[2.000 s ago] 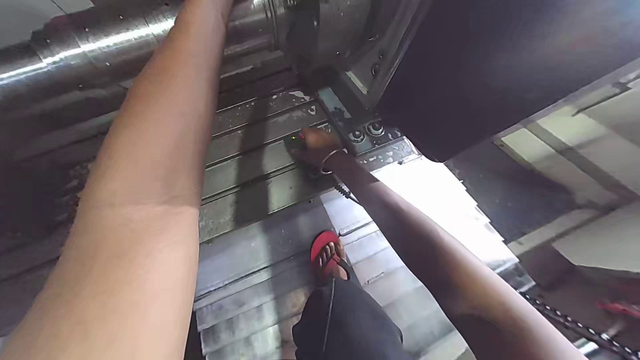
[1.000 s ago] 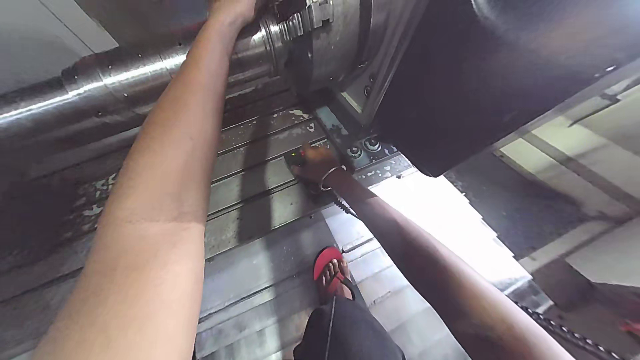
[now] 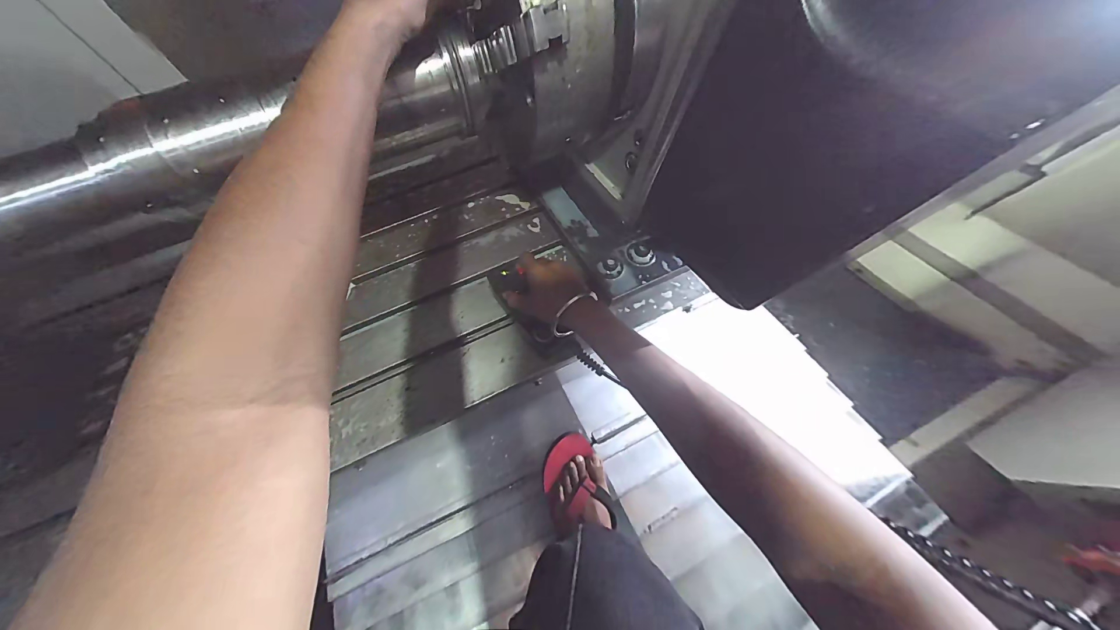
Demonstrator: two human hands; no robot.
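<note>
My right hand (image 3: 549,290), with a metal bangle at the wrist, rests on a dark handheld control box (image 3: 525,306) with small green and red lights and a coiled cable (image 3: 597,366). The box lies on the slotted metal machine table (image 3: 420,367). My left hand (image 3: 394,13) reaches to the top edge, beside the jawed chuck (image 3: 560,79) and the end of a large steel shaft (image 3: 210,136); its fingers are partly cut off, and what they touch is hidden.
My foot in a red flip-flop (image 3: 569,464) stands on overlapping metal way covers (image 3: 490,534). A large dark machine panel (image 3: 770,157) hangs at the upper right. Two round bolts (image 3: 641,254) sit by the table's end. A dark corrugated hose (image 3: 971,573) runs at the lower right.
The view has shifted, showing more of the chuck. My right hand stays at the control box, and my left arm remains stretched toward the shaft and chuck.
</note>
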